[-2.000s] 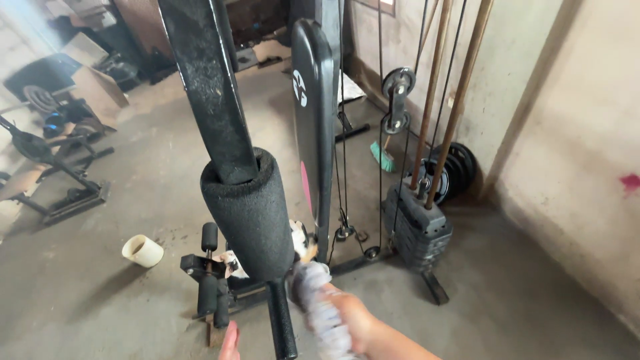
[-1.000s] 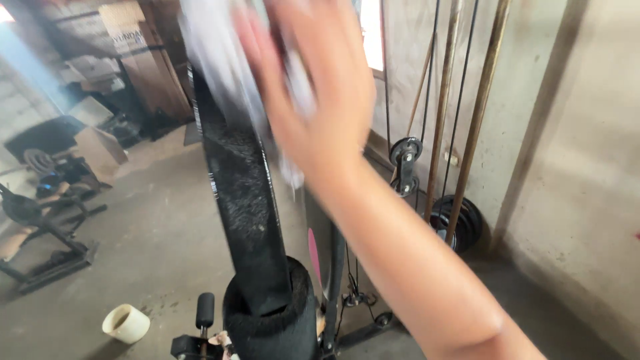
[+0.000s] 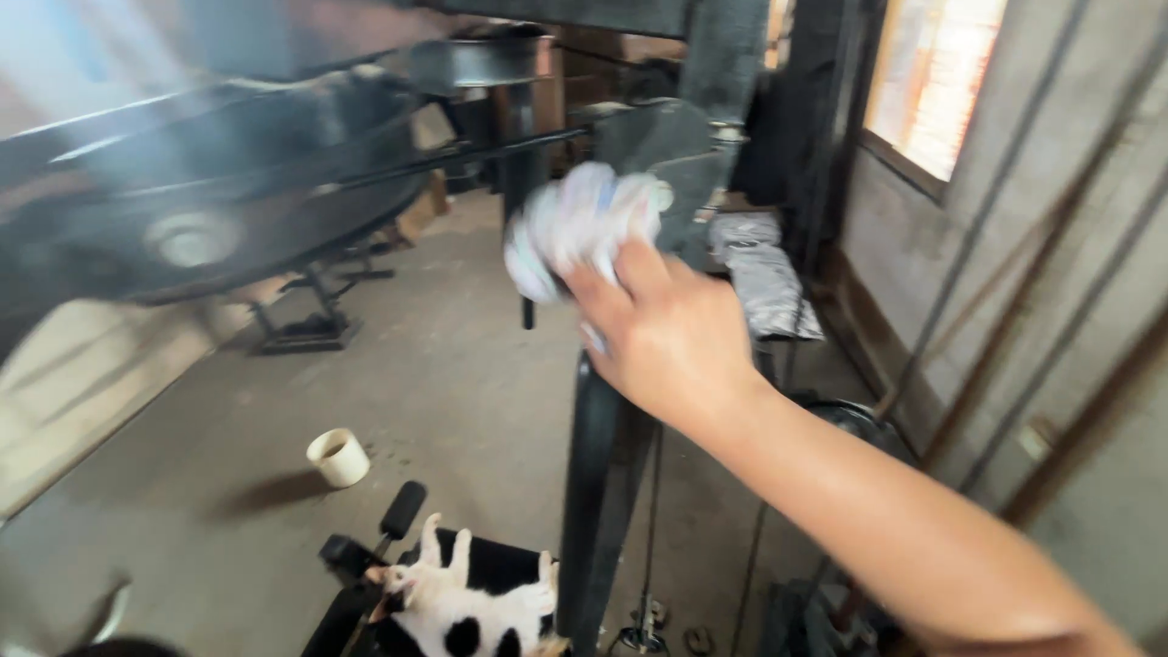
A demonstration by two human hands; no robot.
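My right hand point(image 3: 671, 333) reaches in from the lower right and grips a bunched pale cloth point(image 3: 584, 224), blurred by motion. The cloth is at a dark metal plate point(image 3: 662, 137) on the black frame of a gym machine; whether it touches the plate I cannot tell. Below the hand stands the machine's black backrest pad point(image 3: 593, 493). A large dark rounded part point(image 3: 274, 182) of the machine spans the upper left. My left hand does not show.
A black and white cat point(image 3: 484, 611) lies on the machine's seat near foam rollers point(image 3: 403, 509). A cream bucket point(image 3: 338, 458) stands on the concrete floor. Cables and rusty guide rods point(image 3: 1086, 420) run along the right, by the wall. Another exercise machine point(image 3: 310, 315) stands behind at left.
My right hand with the cloth has left the black padded arm seen earlier and is at another part of the frame. My left hand's fingers, visible two seconds ago, are out of view. The view has shifted greatly.
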